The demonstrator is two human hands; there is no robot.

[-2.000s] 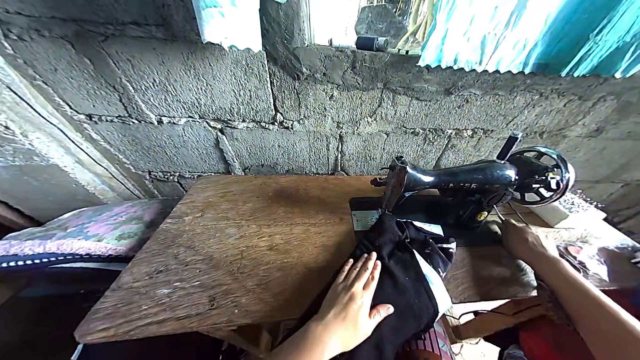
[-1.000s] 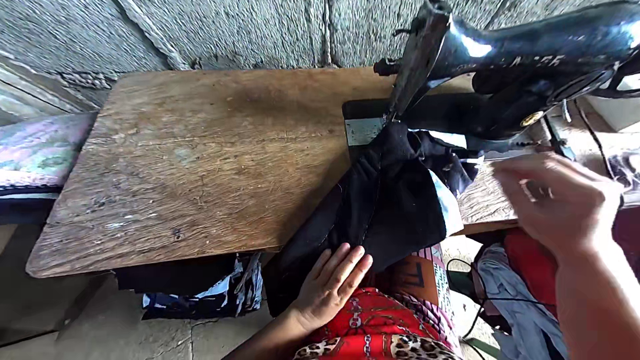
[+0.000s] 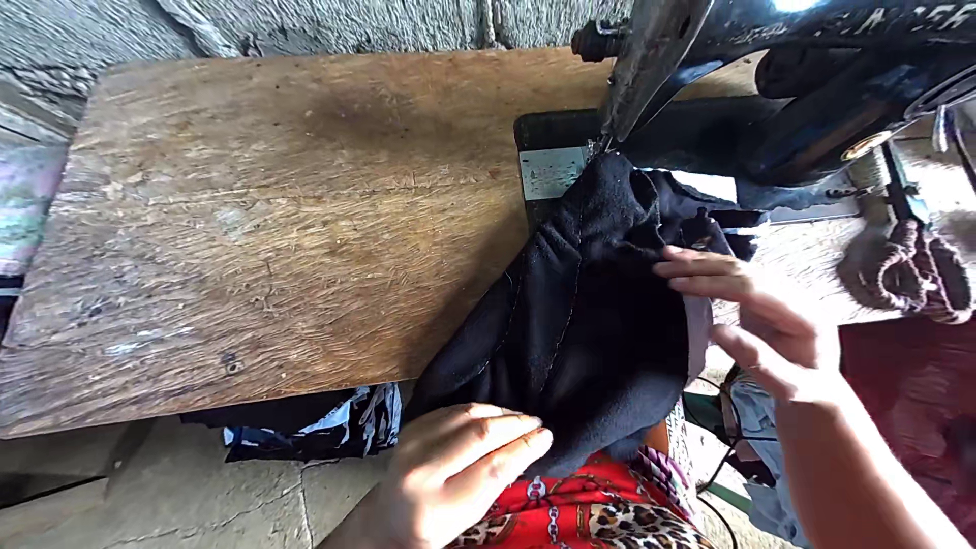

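Note:
Black fabric point(image 3: 579, 305) with visible seam lines runs from beneath the needle area of a black sewing machine point(image 3: 808, 114) down over the table's front edge to my lap. My left hand point(image 3: 465, 465) rests on the lower left part of the cloth, fingers together. At the cloth's right side, my right hand point(image 3: 747, 313) has its fingers apart, with the fingertips at the fabric near some small folded pieces. The metal needle plate point(image 3: 550, 172) shows to the left of the cloth. The folds hide the spot right under the needle.
The wooden table top point(image 3: 267, 229) extends to the left, against a block wall point(image 3: 366, 27). Scissors with wrapped handles point(image 3: 907, 259) lie at the right. Dark and patterned cloth point(image 3: 335, 423) hangs below the front edge. Cables and more cloth are at the lower right.
My right hand has gone from near the machine's handwheel to the cloth's right side. The view has tilted down and come closer to the table.

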